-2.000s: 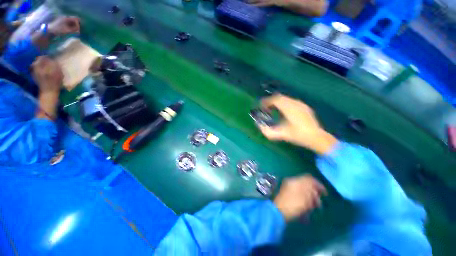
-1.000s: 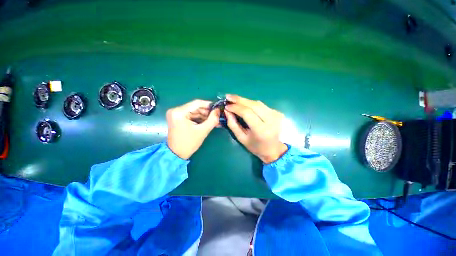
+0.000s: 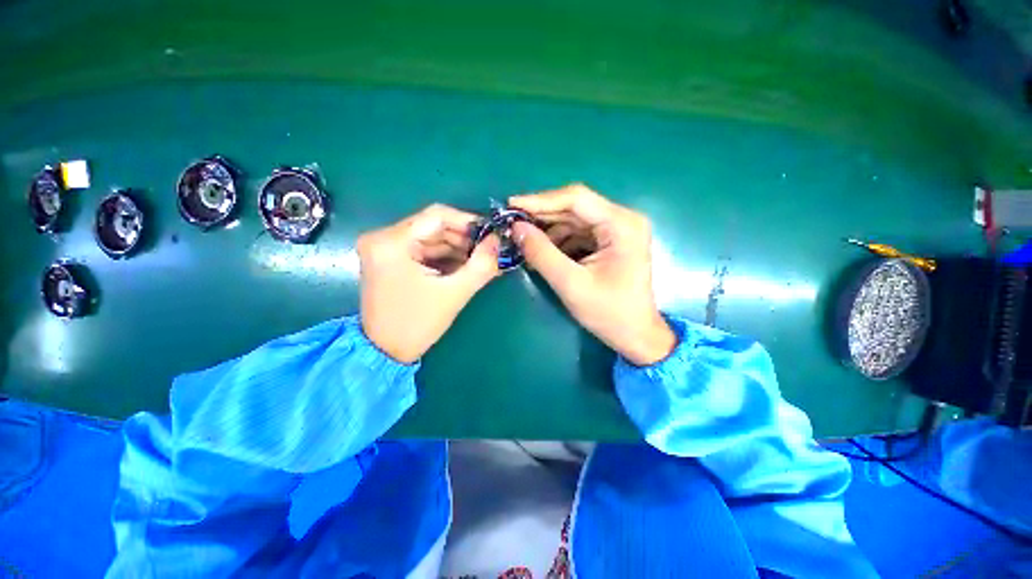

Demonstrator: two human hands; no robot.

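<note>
A round black housing assembly (image 3: 508,250) with a silvery centre is held above the green mat in the middle of the view. My left hand (image 3: 424,277) grips its left side with thumb and fingers. My right hand (image 3: 591,269) grips its right side, with the thumb over the face near the centre. A small clear bit sticks up from its top edge. The fingers hide much of the housing and any thin leads.
Several waiting housings (image 3: 208,192) lie on the green mat (image 3: 453,136) at left, one beside a small white-yellow tag (image 3: 75,174). At right are a tip cleaner (image 3: 888,320), a yellow-orange stick (image 3: 892,252) and a black ribbed box (image 3: 982,328). Black cords run below it.
The view has swung from the line to the bench. Since one second ago, the housing has turned so its open face shows more, and my right thumb has moved onto it. Both hands still hold it.
</note>
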